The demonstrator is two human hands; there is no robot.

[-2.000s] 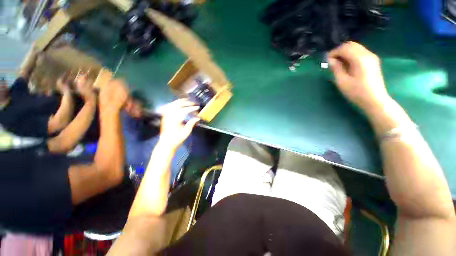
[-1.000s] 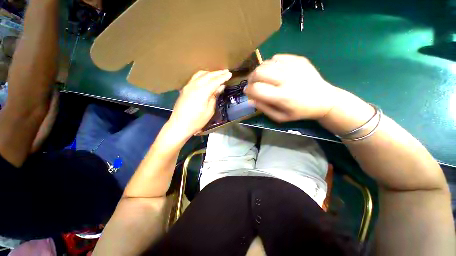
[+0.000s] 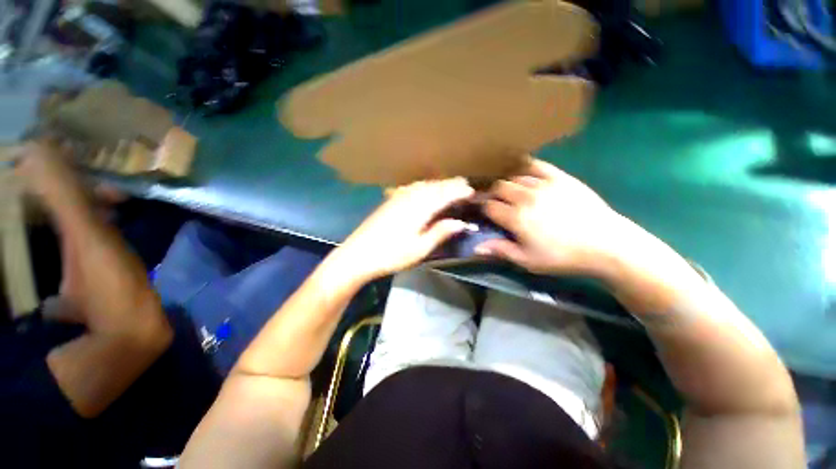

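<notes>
A brown product box stands open at the bench edge above my lap, its large lid [image 3: 440, 96] raised behind my hands with rounded ears. My left hand [image 3: 426, 220] is at the left side of the box, and my right hand [image 3: 541, 215] is at its right side, fingers bent over the opening. Dark contents and a greyish-blue patch [image 3: 467, 240] show between the hands. The picture is blurred, and whether either hand grips something inside is hidden.
A black cable pile [image 3: 628, 41] lies behind the lid. A blue bin [image 3: 779, 37] holding cords is at the back right. Another black heap [image 3: 229, 55] lies at the back left. A seated neighbour's arm [image 3: 101, 275] and brown boxes [image 3: 119, 133] are at the left.
Since one second ago, the view has shifted, and the lid appears farther right and upright. My right hand has come down closer to my left hand over the box opening.
</notes>
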